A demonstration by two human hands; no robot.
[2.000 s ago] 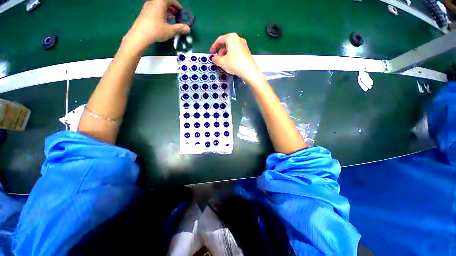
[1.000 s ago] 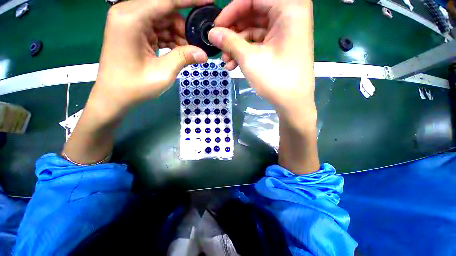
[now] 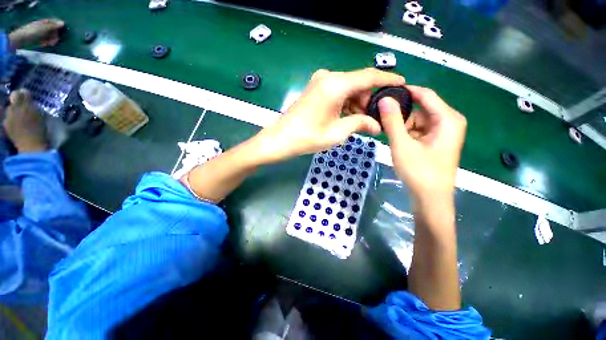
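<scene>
My left hand holds a black round part by its left edge, above the pale rail. My right hand grips the same part from the right, with the thumb pressed on its centre. The thumb hides the centre, so I cannot tell whether a pad is there. The backing sheet with rows of small round dark pads lies tilted on the bench below my hands. Its lower edge shows blank spots.
The green belt carries black round parts and white square parts. A bottle, white scrap and clear film lie on the bench. Another person's hand is at far left.
The view has turned left, bringing the bottle and the neighbour into sight. My right hand has left the sheet and joined my left hand at the black part; its thumb now covers the part's centre.
</scene>
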